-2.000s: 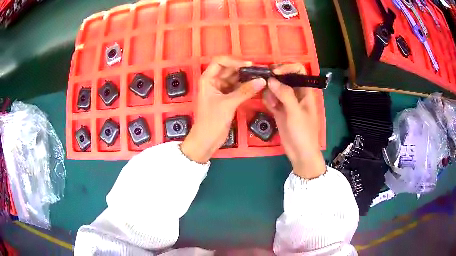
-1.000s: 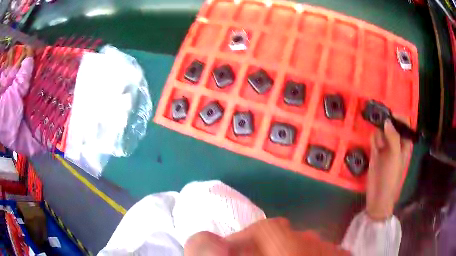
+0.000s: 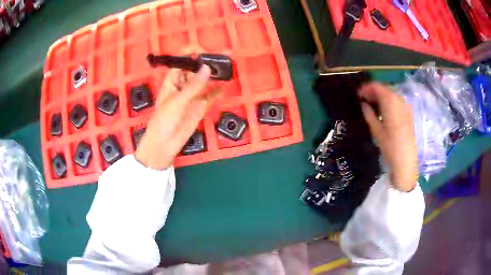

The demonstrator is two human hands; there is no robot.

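Note:
My left hand (image 3: 175, 110) is over the orange-red tray (image 3: 245, 146) and pinches a dark watch body (image 3: 219, 66) by its lower edge. One black strap (image 3: 175, 61) extends from the body's left side; no strap shows on its right. My right hand (image 3: 392, 129) is over the pile of black straps (image 3: 347, 139), slightly blurred, with its fingertips at the far part of the pile. Whether it grips a strap cannot be told. Metal buckles glint at the pile's near left side.
Strapless watch bodies (image 3: 231, 125) sit in the two nearer tray rows. Silver watch bodies (image 3: 79, 77) lie farther up. Clear plastic bags lie right of the straps (image 3: 430, 115) and at the left edge (image 3: 21, 198). A raised second tray (image 3: 441, 40) holds watches at upper right.
The view has swung right, bringing back the strap pile. The strapped watch body is now in my left hand, its strap pointing left. My right hand has let go of it and moved onto the straps.

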